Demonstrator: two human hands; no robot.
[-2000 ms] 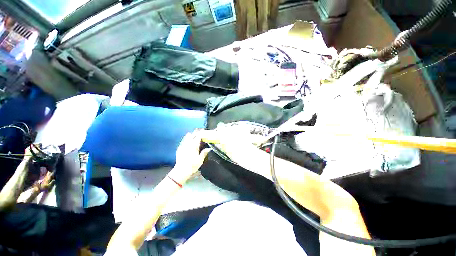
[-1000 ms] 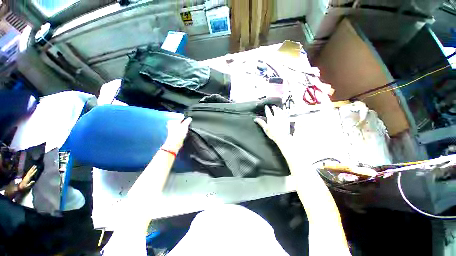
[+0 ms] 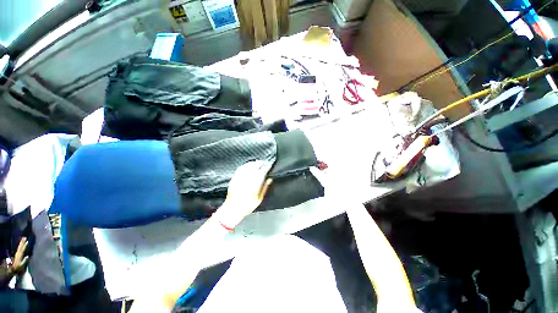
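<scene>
A dark garment [image 3: 293,150] is pulled over the right part of the blue padded form [image 3: 116,183]. A grey striped patch [image 3: 226,158] lies face up on it, its lower edge ragged. My left hand [image 3: 248,186] lies on the patch's lower edge, thumb apart, holding nothing visible. My right hand [image 3: 330,183] is at the garment's right end, washed out against the white table; its fingers and grip cannot be made out. The steam iron [image 3: 404,162] rests at the table's right end, touched by neither hand.
A folded dark garment pile [image 3: 147,101] lies behind the form. Red-handled scissors [image 3: 352,90] and small items lie at the table's back right. The yellow hose [image 3: 468,98] runs off right. Another person's hand [image 3: 19,255] shows at far left.
The iron, first in my right hand, now stands at the right. The garment lies flatter with its striped patch up. My left hand moved onto the patch, my right to the garment's right end.
</scene>
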